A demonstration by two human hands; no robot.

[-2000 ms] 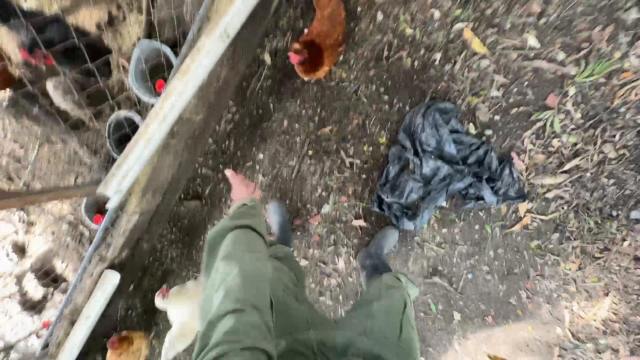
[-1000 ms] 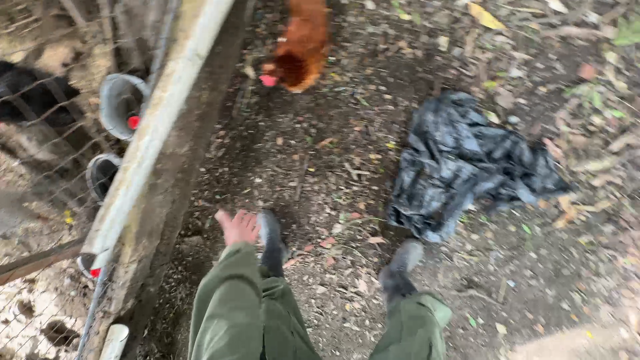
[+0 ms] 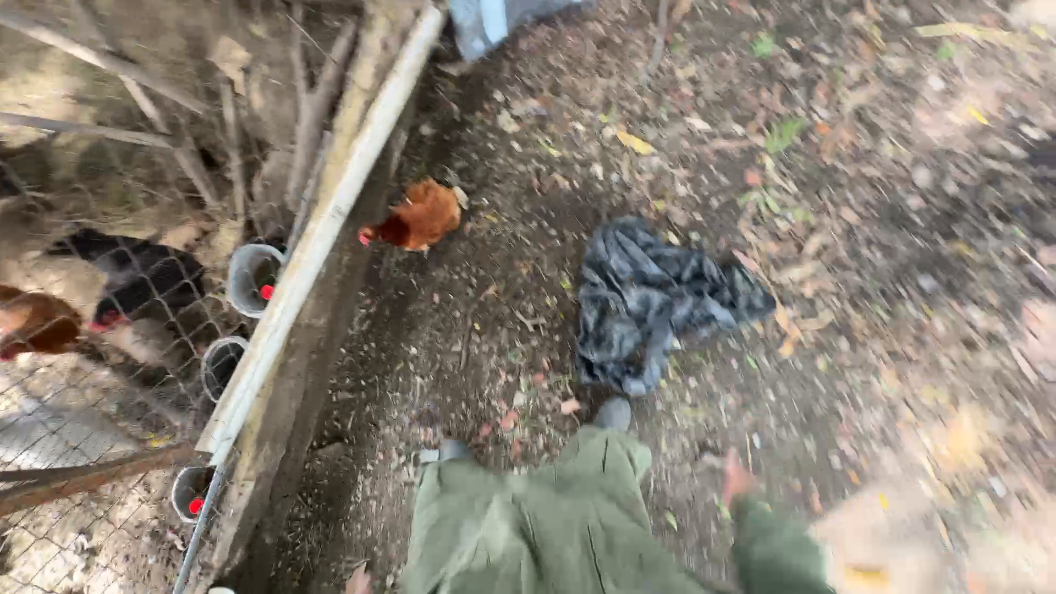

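Observation:
My right hand [image 3: 737, 480], blurred, reaches out of a green sleeve over the ground right of my green trousers [image 3: 528, 511]. Nothing shows in it, but its fingers are not distinct. A small pinkish shape at the bottom edge, left of the trousers, may be part of my left hand [image 3: 359, 580]; whether it holds anything is hidden. Crumpled black plastic sheeting [image 3: 643, 301] lies on the soil just past my right boot [image 3: 613, 414]. A brown hen [image 3: 425, 216] stands between the sheeting and the fence base, its head toward the fence.
A pale rail [image 3: 330, 223] tops the fence base at left. Behind the wire mesh are a black chicken [image 3: 140, 268], a brown one [image 3: 37, 322] and several round containers, such as this grey one [image 3: 254, 280]. A bluish object [image 3: 495, 21] lies at the top edge. Leaves litter the ground.
The left hand, earlier held out beside the left boot, has dropped back to the bottom edge or out of sight. My right hand has come into view. The view has shifted.

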